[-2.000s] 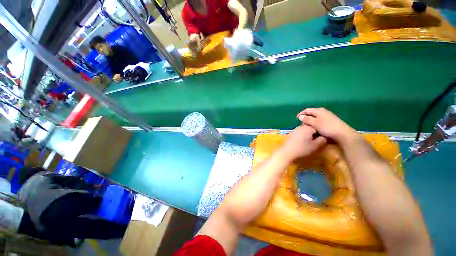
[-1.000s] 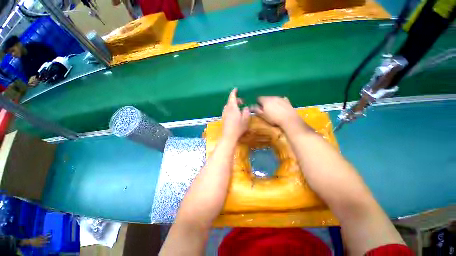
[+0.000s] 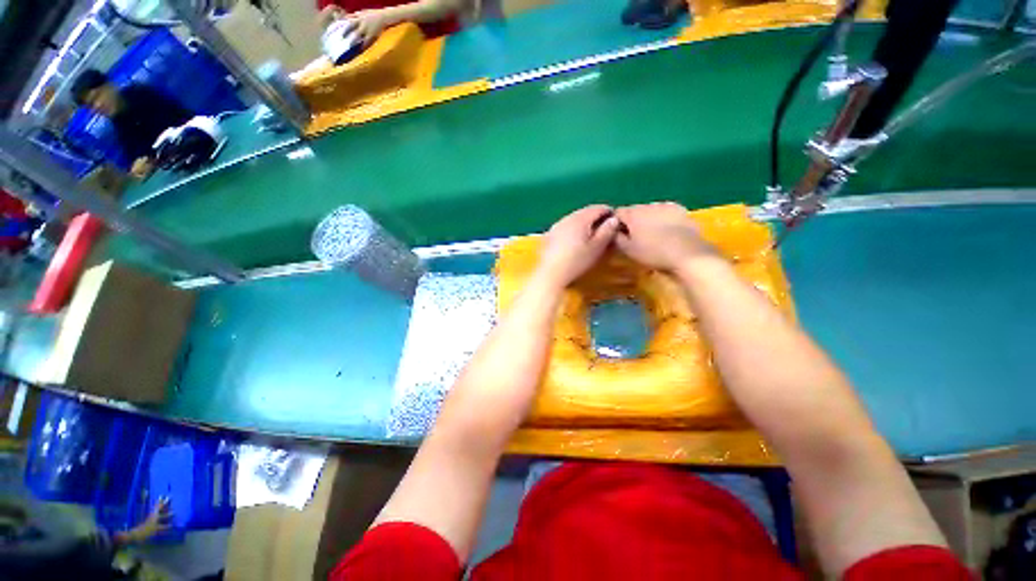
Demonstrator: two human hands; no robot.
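Observation:
The orange work cushion (image 3: 636,392) lies on the teal bench in front of me, its round centre hole showing the bench surface. My left hand (image 3: 582,238) and my right hand (image 3: 659,235) are together above the cushion's far edge, fingers curled and fingertips meeting. A small dark spot shows between the fingertips; I cannot tell whether it is a thing held or a gap. Both forearms rest along the two sides of the cushion hole.
A speckled grey roll (image 3: 366,250) and a speckled pad (image 3: 449,346) are left of the cushion. The screwdriver nose (image 3: 816,182) hangs at its far right corner. Beyond is the green conveyor (image 3: 545,159), with a person's hands at another cushion (image 3: 381,85). A carton (image 3: 125,329) stands far left.
My hands were a little apart a second ago and now meet at the fingertips. The view has shifted. Across the conveyor, a person's hands with a white thing have come back into view.

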